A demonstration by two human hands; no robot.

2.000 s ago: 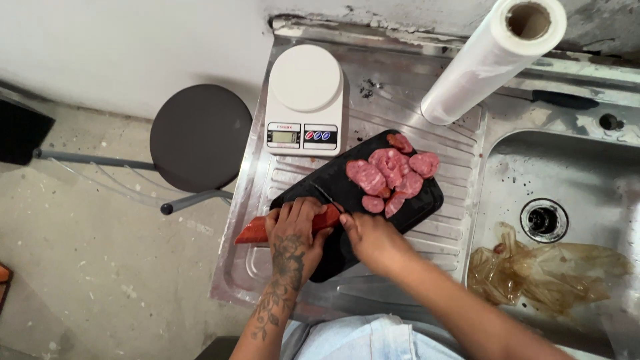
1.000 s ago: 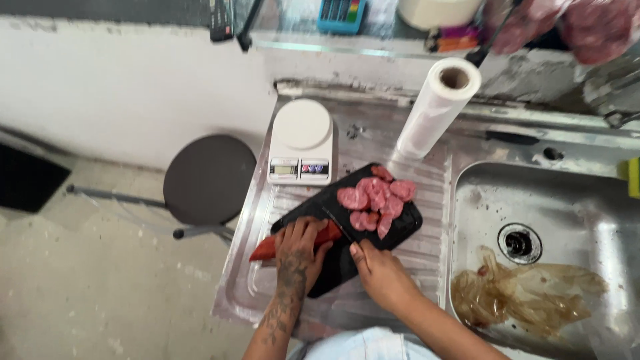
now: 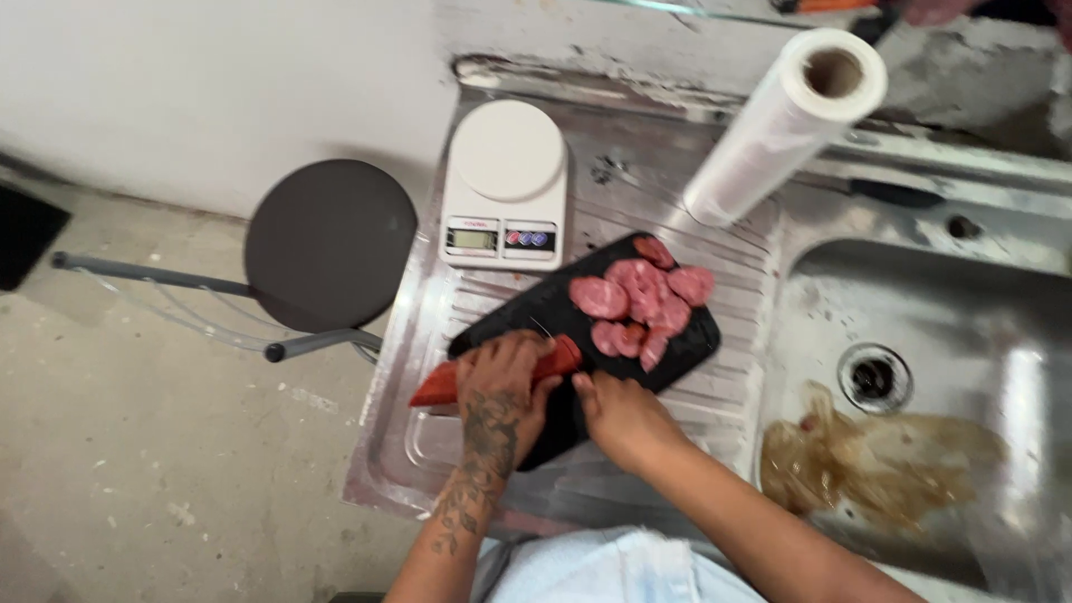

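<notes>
A red sausage (image 3: pixel 557 358) lies across the lower left of a black cutting board (image 3: pixel 544 310), its far end sticking out past the board's edge. My left hand (image 3: pixel 505 377) is closed over the sausage from above. Beside the sausage's cut end, my right hand (image 3: pixel 624 414) grips a knife, mostly hidden; only a thin part of its blade (image 3: pixel 543 328) shows. Several sausage slices (image 3: pixel 641 293) lie in a loose pile on the upper right of the board.
A white kitchen scale (image 3: pixel 507 180) stands behind the board. A plastic film roll (image 3: pixel 783 126) is upright at the back, near a black-handled utensil (image 3: pixel 896 193). The steel sink (image 3: pixel 804 310) at right holds a wet plastic bag (image 3: pixel 879 461). A round stool (image 3: pixel 331 247) stands left.
The view has tilted down since one second ago, so the shelf is mostly out of sight. My left hand stays on the sausage and my right hand stays beside its cut end.
</notes>
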